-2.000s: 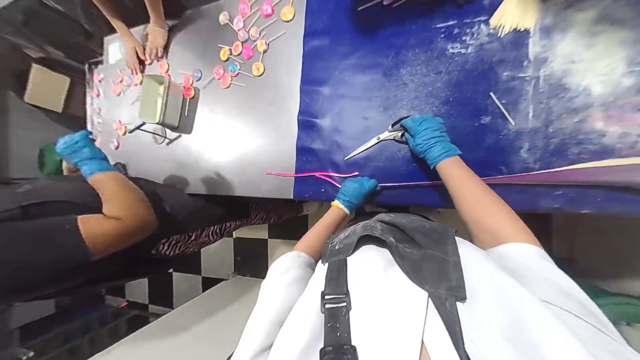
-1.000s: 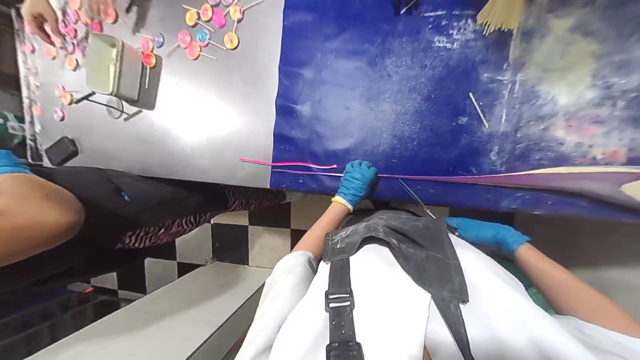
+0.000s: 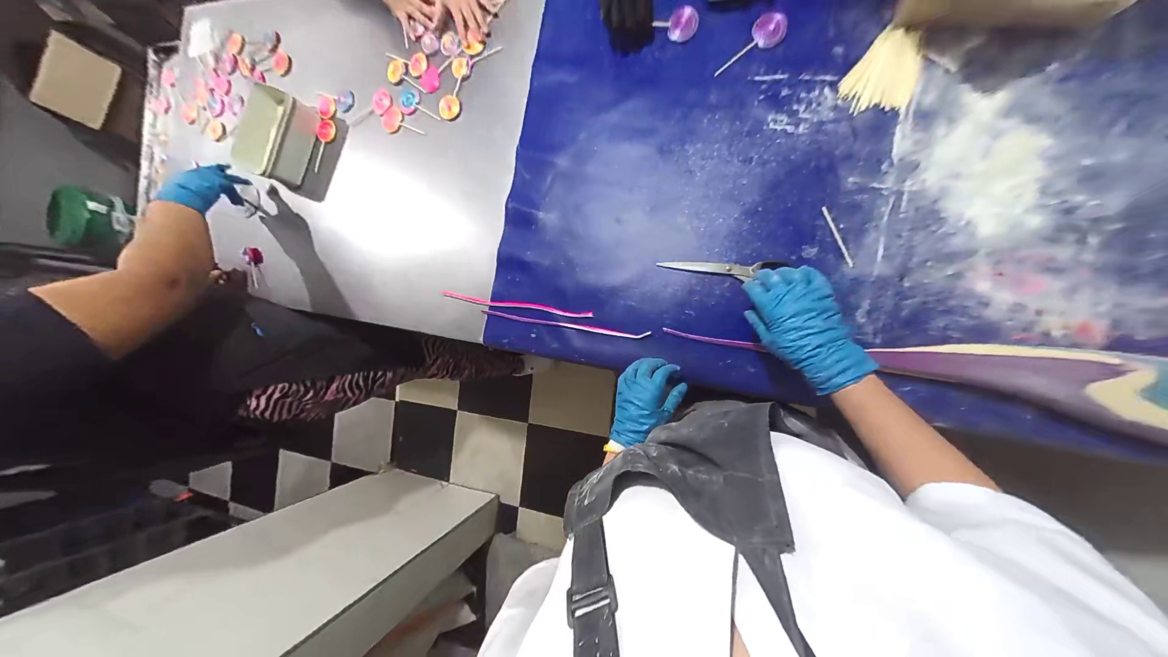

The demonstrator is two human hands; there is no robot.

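Note:
My right hand point(image 3: 808, 328), in a blue glove, holds a pair of scissors point(image 3: 707, 268) by the handles; the blades point left over the blue table cover. Beneath this hand runs a thin purple candy rope point(image 3: 707, 338), which widens to the right into a thick purple and cream candy mass point(image 3: 1022, 365). My left hand point(image 3: 645, 400), also gloved in blue, is at the table's front edge with its fingers slightly bent, and nothing shows in it. Up and left of it lie a pink candy strand point(image 3: 520, 305) and a second pink strand point(image 3: 566, 324), separate from the rope.
A co-worker's blue-gloved hand point(image 3: 196, 187) is beside a square container point(image 3: 265, 137) at left. Another person's bare hands point(image 3: 447, 16) are over lollipops point(image 3: 431, 79) on the metal tabletop point(image 3: 392, 219). A white stick point(image 3: 837, 237) and a bundle of sticks point(image 3: 883, 71) lie farther back.
My right hand has come up from below the table edge onto the cover with the scissors. My left hand has moved off the rope, and a second strand now lies apart from it.

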